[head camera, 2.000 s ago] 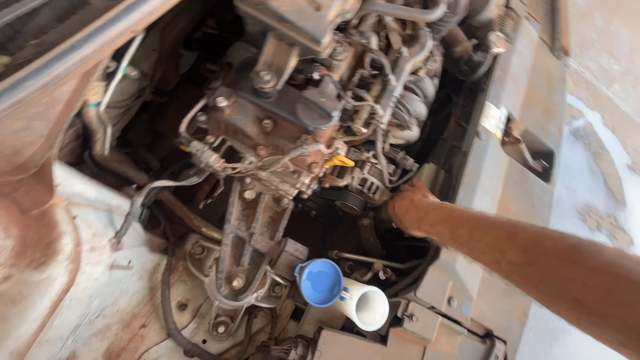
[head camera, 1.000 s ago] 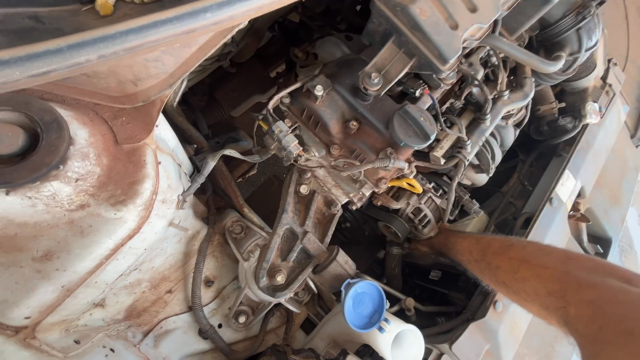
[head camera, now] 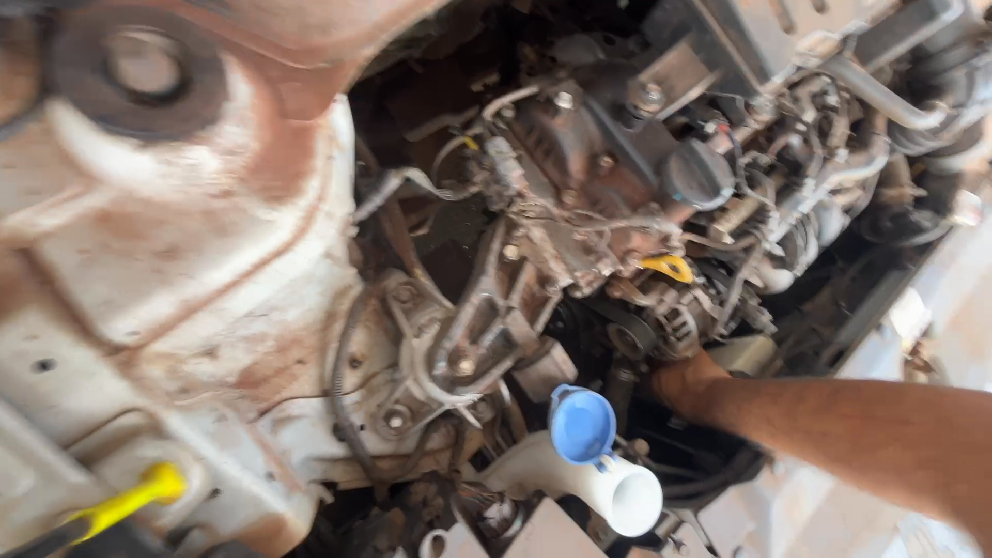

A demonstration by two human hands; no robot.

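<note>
My right hand (head camera: 686, 381) reaches in from the right, below the alternator (head camera: 678, 318) and beside its belt pulley (head camera: 632, 335). Its fingers are hidden behind engine parts, so what they touch or hold cannot be seen. Above the hand is the yellow dipstick handle (head camera: 668, 268), and further up the black oil filler cap (head camera: 700, 175) on the engine. Nearer the bottom, a white plastic filler neck (head camera: 577, 480) stands with its blue cap (head camera: 583, 425) flipped back. A cast metal engine mount (head camera: 473, 333) lies left of the hand. My left hand is out of view.
A dirty white inner body panel (head camera: 178, 294) fills the left, with the strut mount (head camera: 143, 66) at its top. A blurred yellow and black object (head camera: 132, 500) shows at bottom left. Hoses and a corrugated conduit (head camera: 341, 380) run around the engine mount.
The view has shifted, showing more of the body panel; the yellow and black object has come into sight at bottom left. My right hand remains below the alternator.
</note>
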